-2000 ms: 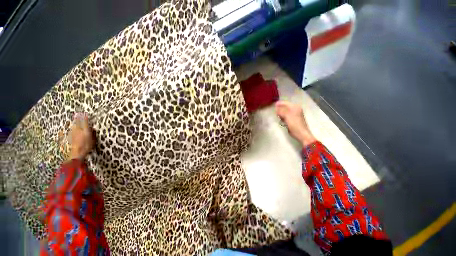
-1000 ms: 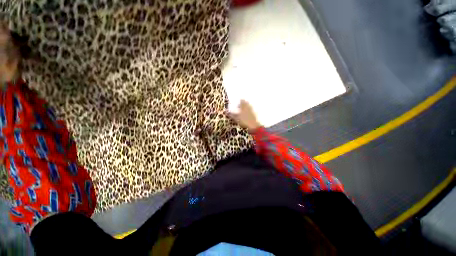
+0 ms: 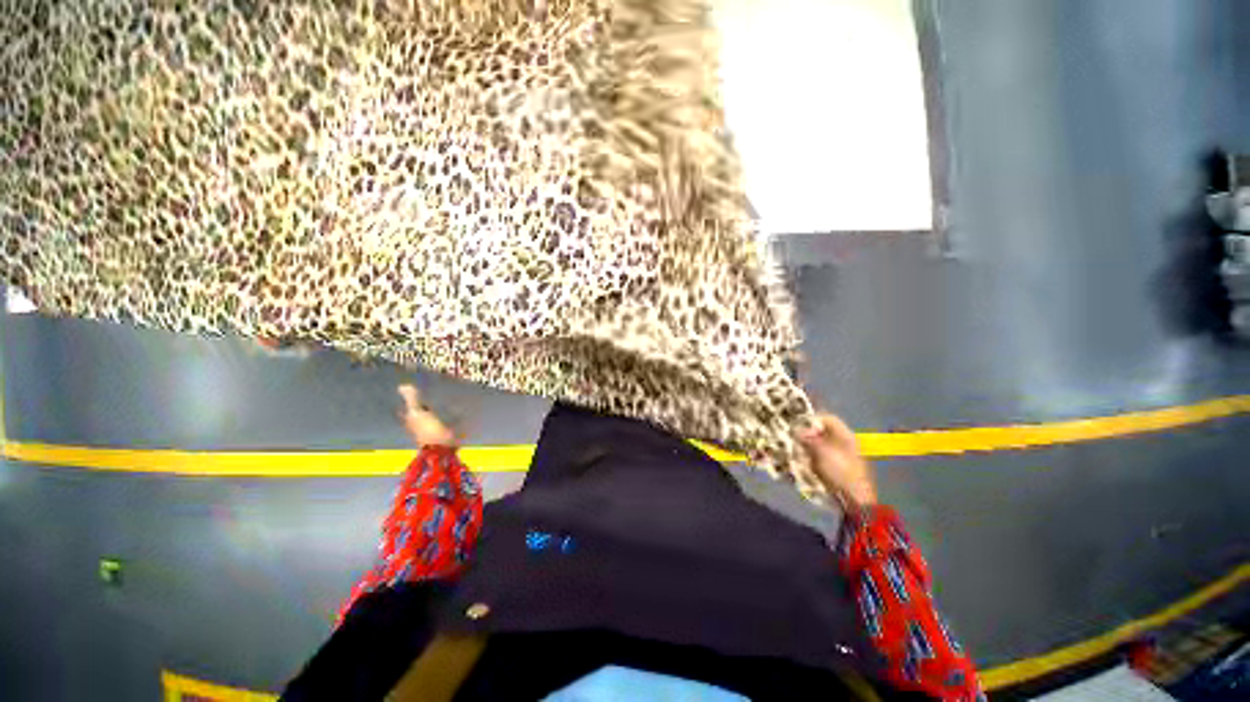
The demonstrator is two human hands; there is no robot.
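Observation:
The leopard-print fabric point(image 3: 411, 178) fills the upper left and middle of the view, hanging in front of me with its lower edge running across to my right hand. My right hand point(image 3: 836, 460) holds the fabric's lower right corner between thumb and fingers. My left hand point(image 3: 428, 418) is below the fabric's edge, apart from it, and looks empty. Its fingers are small and slightly blurred. The part of the fabric near the platform is blurred.
The cream platform point(image 3: 829, 117) lies at the upper right beside the fabric. Grey floor with a yellow line point(image 3: 288, 461) runs across below the fabric. Dark and white items point(image 3: 1227, 247) stand at the far right edge. A small green thing point(image 3: 111, 568) lies on the floor at left.
The view has turned down and away from the machine, which is out of view. My left hand has left the fabric. My right hand has taken hold of its corner, and the lower edge is lifted.

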